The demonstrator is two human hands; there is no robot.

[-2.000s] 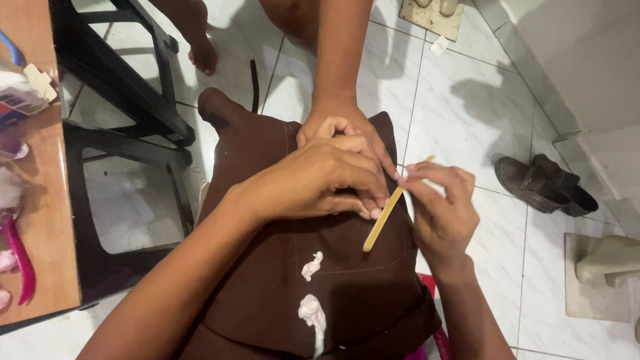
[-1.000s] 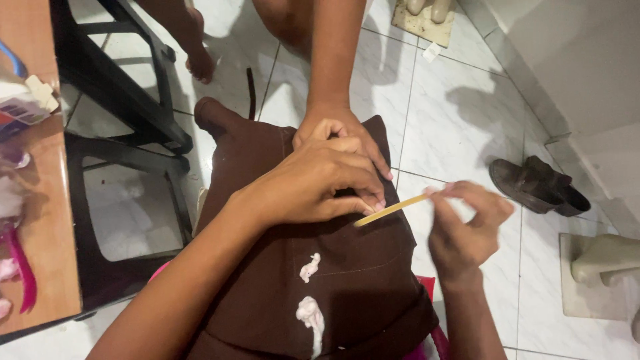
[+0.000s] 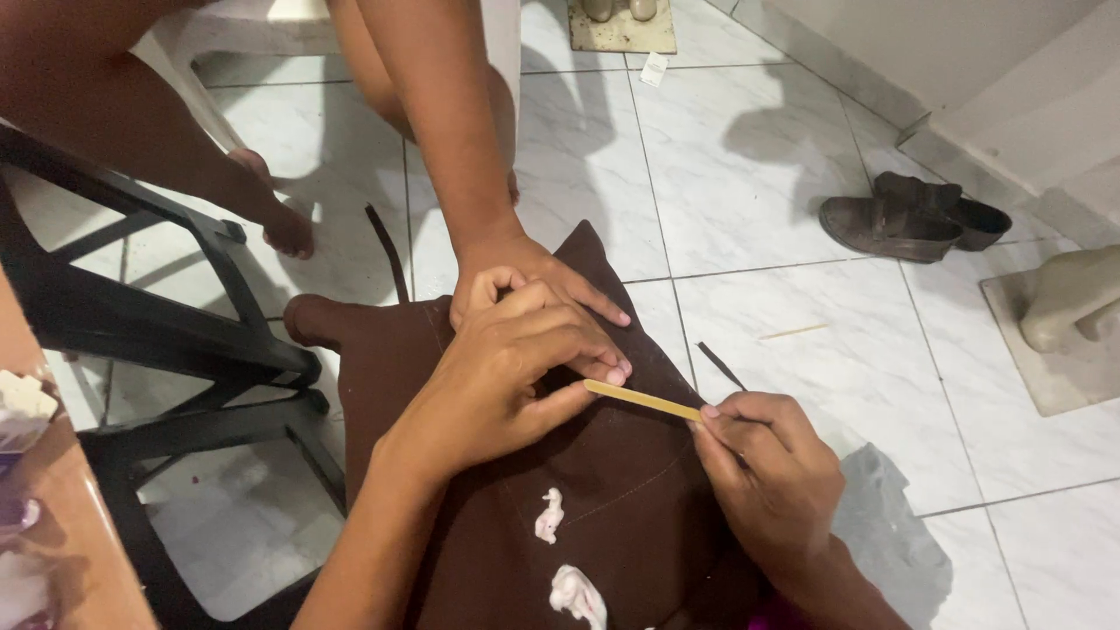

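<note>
My right hand [image 3: 770, 472] pinches one end of a yellow nail file [image 3: 647, 402]; its far end is at a fingertip held by my left hand. My left hand [image 3: 516, 376] is closed around a finger of another person's hand [image 3: 516, 262], which rests palm down on a brown cloth [image 3: 385, 376] over my lap. That person's other fingers are spread or partly hidden under my left hand. Two crumpled pieces of white cotton, an upper one [image 3: 549, 516] and a lower one [image 3: 577, 597], lie on the cloth nearer to me.
A black plastic stool [image 3: 157, 324] stands at the left beside a wooden table [image 3: 79, 490] with cotton and small items. The other person sits on a white chair [image 3: 262, 37]. Dark shoes [image 3: 892, 229] and mannequin feet on a base [image 3: 1050, 350] are on the tiled floor at the right.
The nail file has swung from a steep slant, through a shallower one, to pointing down to the right, its right end in my right hand. The view has shifted.
</note>
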